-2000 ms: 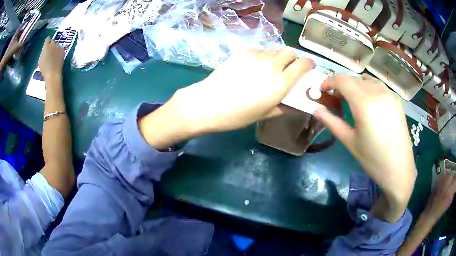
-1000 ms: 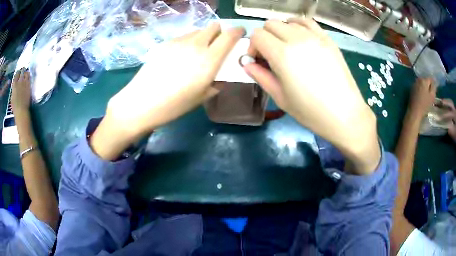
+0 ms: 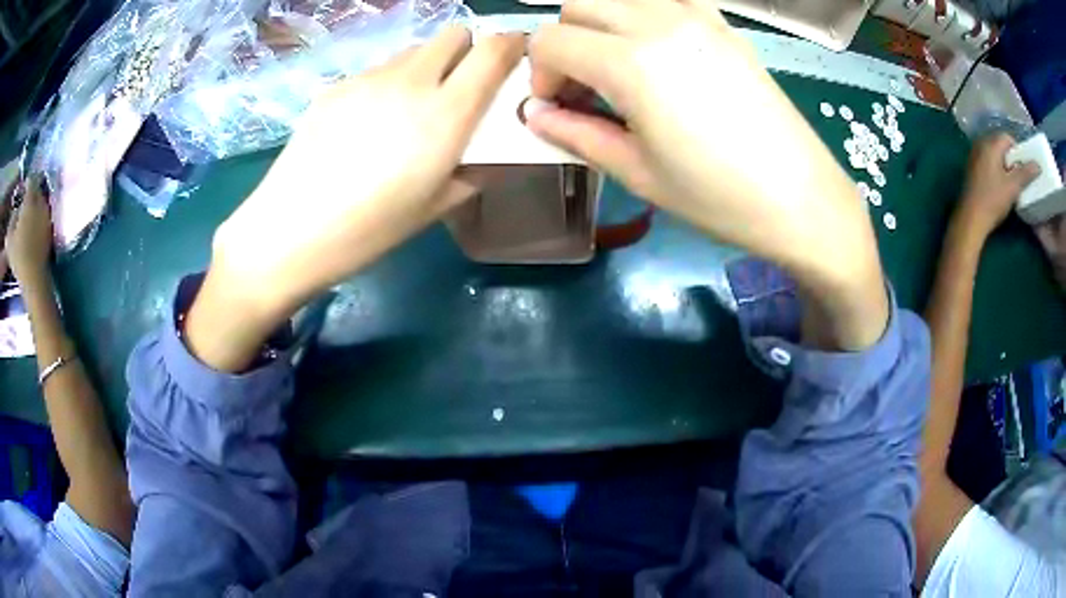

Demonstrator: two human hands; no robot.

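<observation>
A cream housing (image 3: 521, 213) stands on the dark green bench in front of me, its open side facing me. My left hand (image 3: 351, 164) grips its left side and top. My right hand (image 3: 690, 140) has thumb and fingertips at a white disc (image 3: 533, 109) on the housing's white end face. A dark ring shows beside the disc. A reddish-brown strap (image 3: 623, 230) sticks out low at the housing's right. My fingers hide part of the end face; a strap end under them cannot be seen.
White discs (image 3: 866, 147) lie scattered at the right. A clear plastic bag (image 3: 281, 88) and a navy packet (image 3: 156, 165) lie upper left. Cream housings (image 3: 807, 14) stand at the top right. Neighbours' arms reach in at both sides. One small white bit (image 3: 498, 414) lies near the bench edge.
The view has swung right and shifted. My right fingers have stayed close around the white disc. The housing remains in my hands. The right neighbour's hand now holds a white block-like thing.
</observation>
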